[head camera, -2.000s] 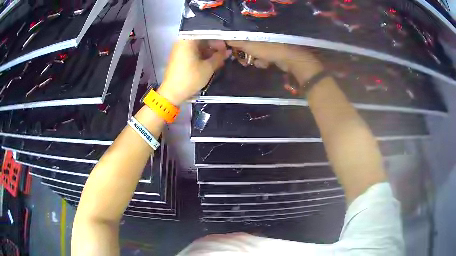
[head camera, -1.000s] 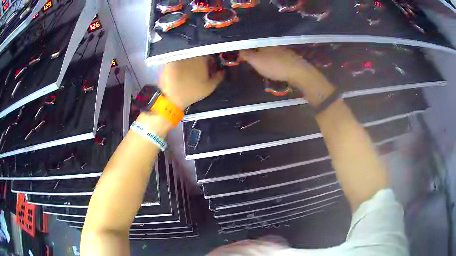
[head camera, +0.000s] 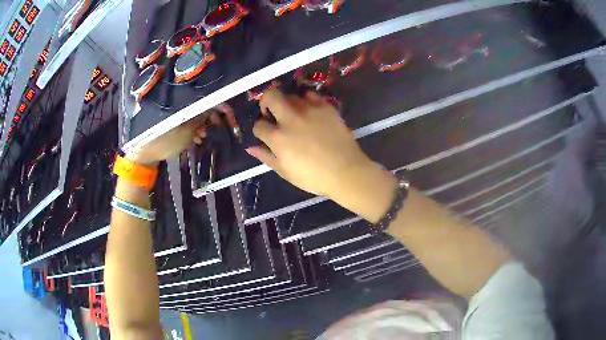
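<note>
My left hand reaches under the front edge of the upper rack shelf. Its fingers are bent around a small dark area beside a thin cable end; whether it grips anything is unclear. My right hand is over the shelf below, fingers curled and thumb apart, with nothing visible between them. Behind its fingers lie smartwatch units with orange-looking rims, one with red digits. More round watch units lie on the upper shelf, above my left hand.
Closely stacked shelves with pale front edges continue below. Another rack with dark shelves stands at the left, with red digit displays at its upper part. A red tray and a blue object show at the lower left.
The view has turned, tilting the shelves. My hands have moved apart; my right hand has left the watch held near its fingertips. My left fingers are partly hidden by the shelf edge.
</note>
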